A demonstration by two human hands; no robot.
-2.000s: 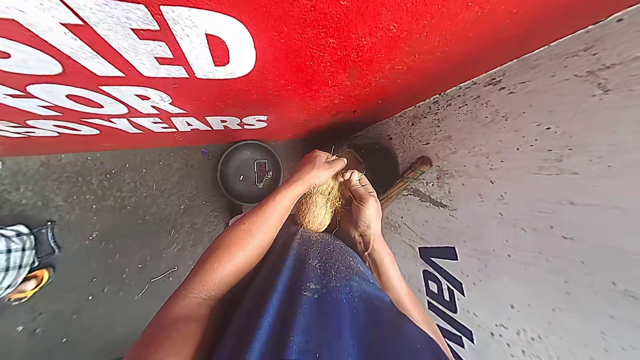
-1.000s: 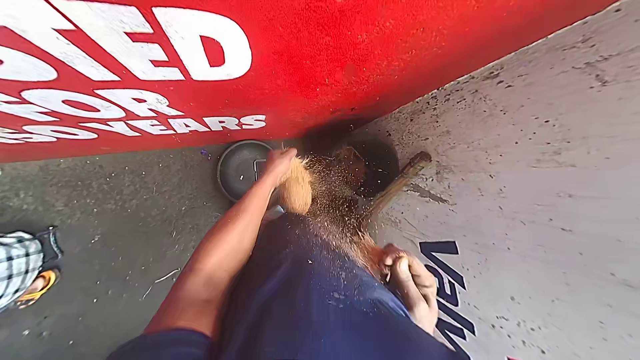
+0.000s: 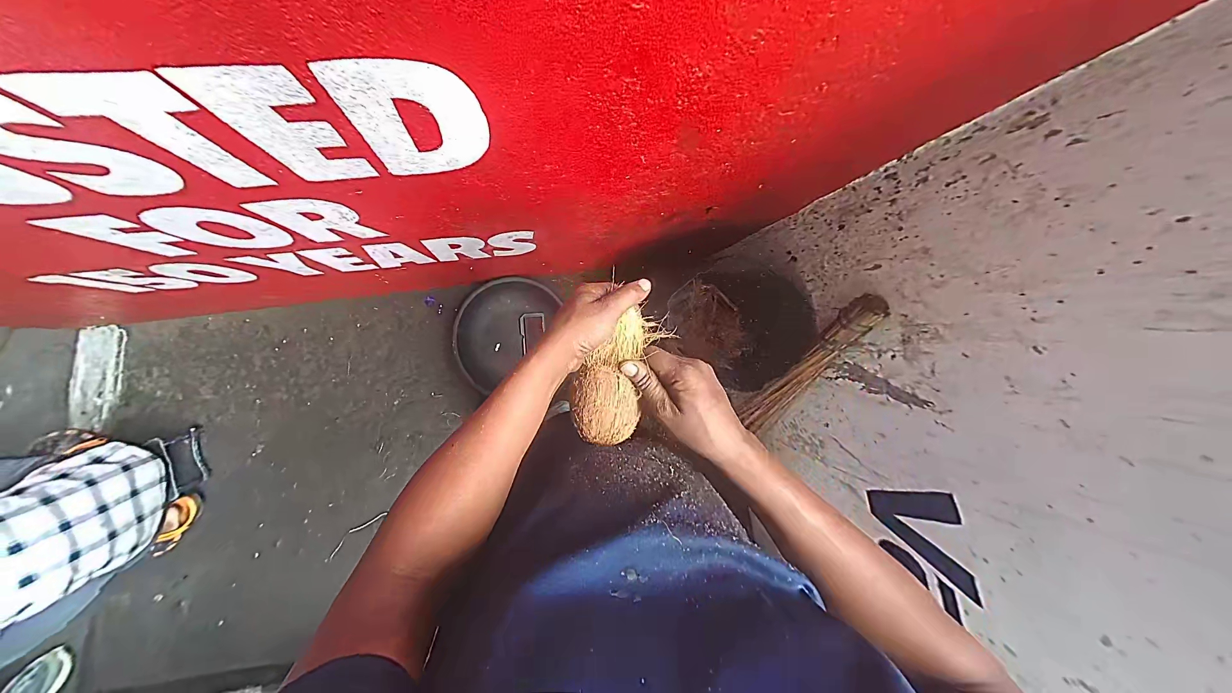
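A brown fibrous coconut (image 3: 605, 406) with a tuft of paler husk fibre (image 3: 630, 337) at its top end is between my two hands, above my lap. My left hand (image 3: 599, 318) is closed around the tuft, its thumb pointing up and right. My right hand (image 3: 685, 393) is at the coconut's right side, thumb against the base of the tuft; its curled fingers are partly hidden, so whether they grip fibre is unclear. Fibre dust lies on the dark blue cloth over my lap.
A dark round container (image 3: 780, 322) with loose brown fibre stands beyond my right hand, a stick broom (image 3: 818, 361) leaning beside it. Left of my hands is a round black lid or pan (image 3: 496, 332). A red painted wall (image 3: 616, 115) rises ahead, a pale wall right. Another person's sandalled foot (image 3: 176, 522) shows at left.
One second ago my right hand was lower right with loose fibre and dust flying; it has come back to the coconut. My left hand has shifted with the coconut slightly to the right.
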